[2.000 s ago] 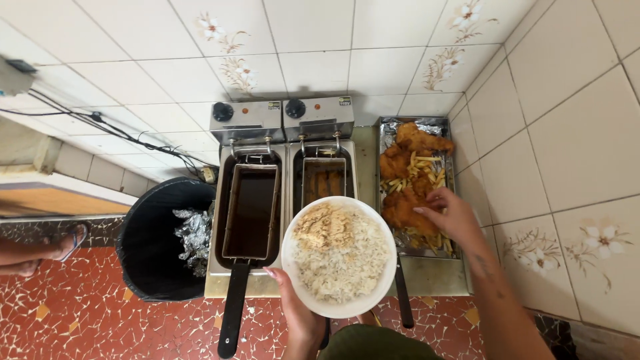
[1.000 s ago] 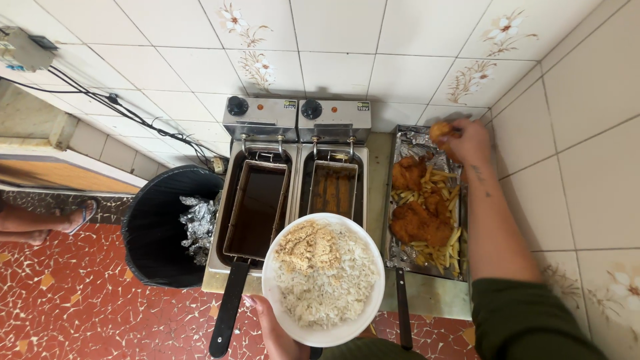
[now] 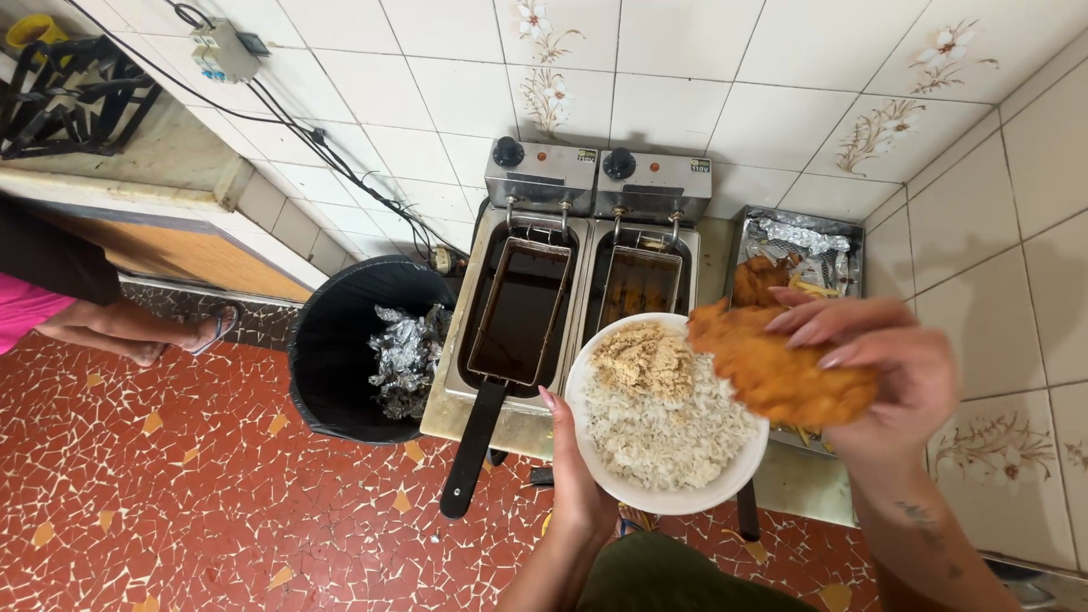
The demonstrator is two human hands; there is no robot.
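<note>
My left hand (image 3: 578,476) holds a white round bowl (image 3: 680,503) by its left side. White rice (image 3: 671,433) fills most of it, and a heap of toasted crumbly meal (image 3: 643,361) lies at the upper left. Between the fingers of my right hand (image 3: 884,365) is a large piece of breaded fried food (image 3: 786,365), its left end over the bowl's upper right rim. Behind that hand stands a foil-lined metal tray (image 3: 854,255) with another fried piece (image 3: 759,280) and some french fries (image 3: 813,287); its lower part is mostly hidden.
A twin electric fryer (image 3: 650,183) with dark oil stands against the tiled wall, one basket handle (image 3: 473,450) jutting forward. Left of it is a black-lined bin (image 3: 314,340) holding crumpled foil (image 3: 408,357). Another person's legs (image 3: 127,330) show at far left. Cables (image 3: 340,166) run along the wall.
My right hand has come from the tray's far end toward the bowl, now with a large fried piece in it. The left hand still holds the bowl.
</note>
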